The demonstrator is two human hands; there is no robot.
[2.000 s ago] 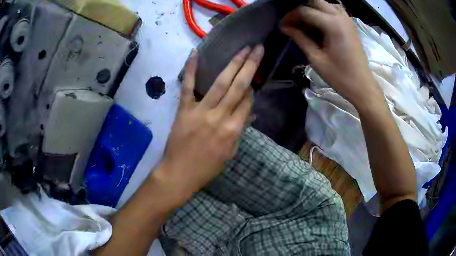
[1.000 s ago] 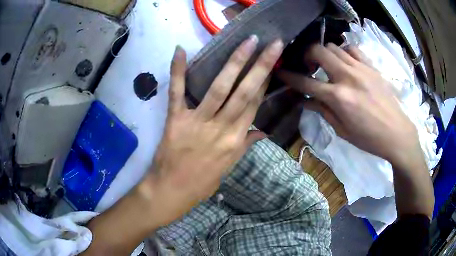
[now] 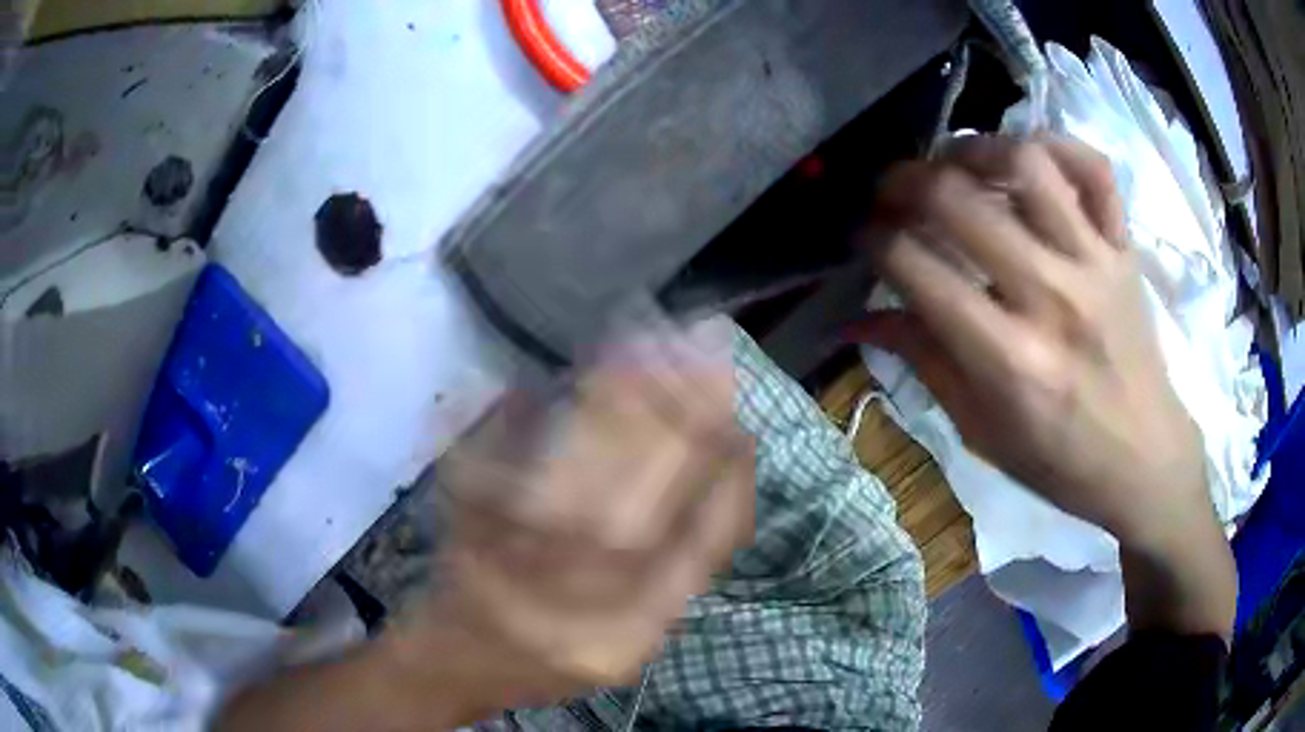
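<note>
A dark grey oblong pouch or tray (image 3: 687, 157) with a stitched edge lies at the table's edge, its dark inside facing the lower right. My left hand (image 3: 601, 501) is strongly blurred just below the pouch's lower left end; I cannot tell whether it holds anything. My right hand (image 3: 1016, 300) is at the pouch's right side, fingers bent in front of the dark opening. A thin, blurred strip shows beside its fingertips; whether the fingers grip it is unclear.
The machine (image 3: 86, 129) stands at upper left, with a blue plate (image 3: 229, 415) before it. A red handle loop (image 3: 544, 43) shows behind the pouch. White cloth pieces (image 3: 1188, 329) are heaped at right, more white cloth (image 3: 115, 644) at lower left. Checked cloth (image 3: 816, 558) covers the lap.
My left hand has come off the pouch's top and moved down toward the lap. My right hand has stayed by the opening. The view has shifted, so the pouch looks larger.
</note>
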